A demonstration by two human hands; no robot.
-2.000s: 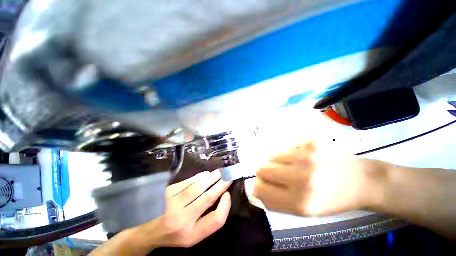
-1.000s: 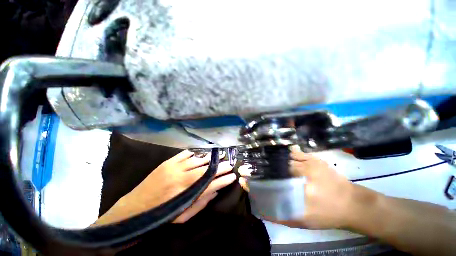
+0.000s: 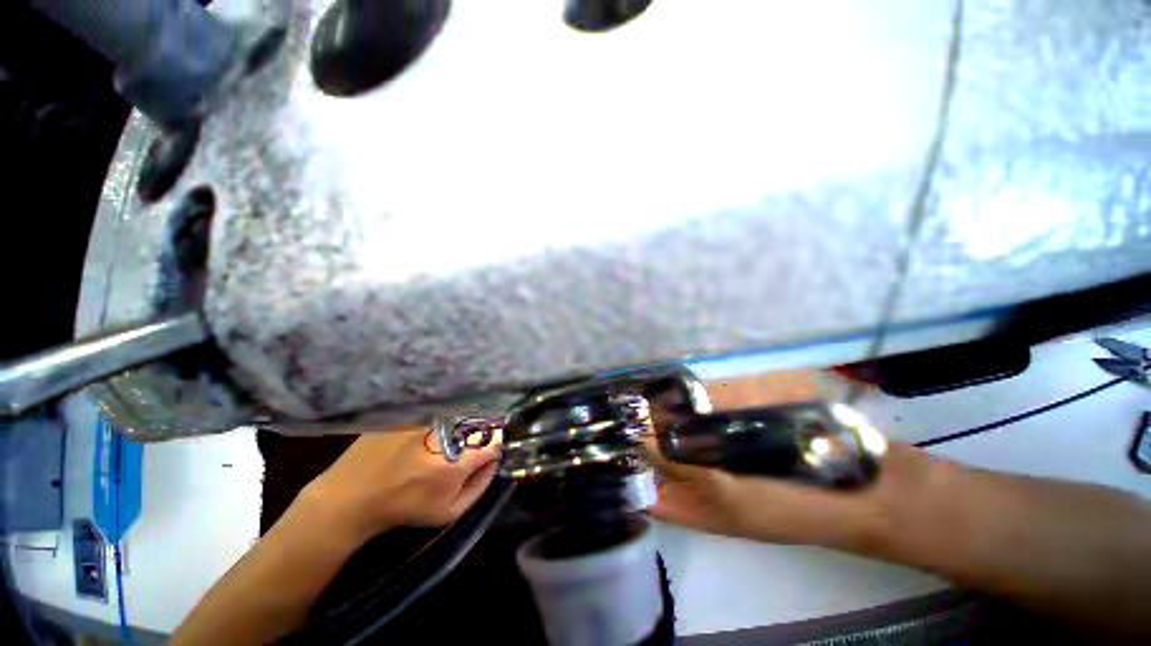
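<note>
The dark cloth (image 3: pixel 499 587) lies under the sewing machine head (image 3: pixel 568 177) and reaches the table's front edge. The thread tension assembly (image 3: pixel 581 435) with its pale grey knob (image 3: pixel 593 581) looms close and hides the needle area. My left hand (image 3: pixel 410 477) lies on the cloth left of the discs, its fingertips hidden behind metal parts. My right hand (image 3: pixel 757 486) is right of the discs, at the cloth's right side, its fingers mostly hidden by the assembly and a shiny metal arm. Whether either hand grips the cloth does not show.
A black pad (image 3: pixel 953 369) lies under the machine arm. Thread snips (image 3: pixel 1121 360) lie at the right edge, with a small dark block (image 3: pixel 1142 442) below them. Ruler marks (image 3: pixel 884 631) run along the front table edge. A curved metal loop (image 3: pixel 107 357) sticks out at left.
The machine head fills more of the view and the tension assembly has shifted left and down. The metal loop has moved mostly out at left. Both hands are now more hidden.
</note>
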